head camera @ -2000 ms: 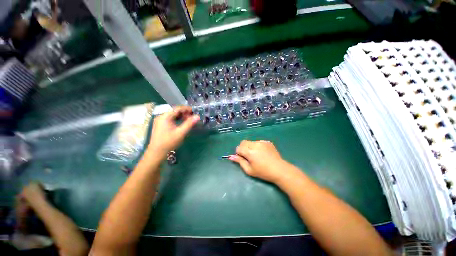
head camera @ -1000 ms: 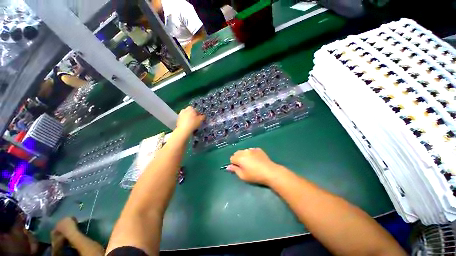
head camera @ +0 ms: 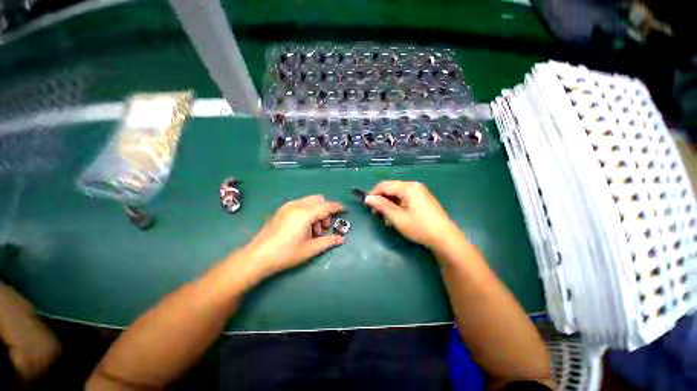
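Observation:
My left hand (head camera: 302, 233) rests low over the green mat, its thumb and fingers around a small dark and silver module (head camera: 341, 226). My right hand (head camera: 409, 210) is just right of it and holds a thin dark tool (head camera: 359, 192), likely tweezers, between thumb and forefinger. The tool's tip is apart from the module. A clear blister tray (head camera: 374, 114) with rows of dark, shiny modules lies behind my hands. A loose coppery-silver module cluster (head camera: 230, 196) lies left of my left hand.
A clear bag of brass-coloured parts (head camera: 145, 141) lies at left, with a dark piece (head camera: 138, 217) at its lower edge. A tall stack of white parts trays (head camera: 581, 206) stands at right. A metal post (head camera: 218, 57) rises behind. Another person's arm (head camera: 23, 328) shows at lower left.
My left hand has come back from the clear tray's left end to the mat before me, now with a module in it. My right hand still holds the tool. The camera view has shifted.

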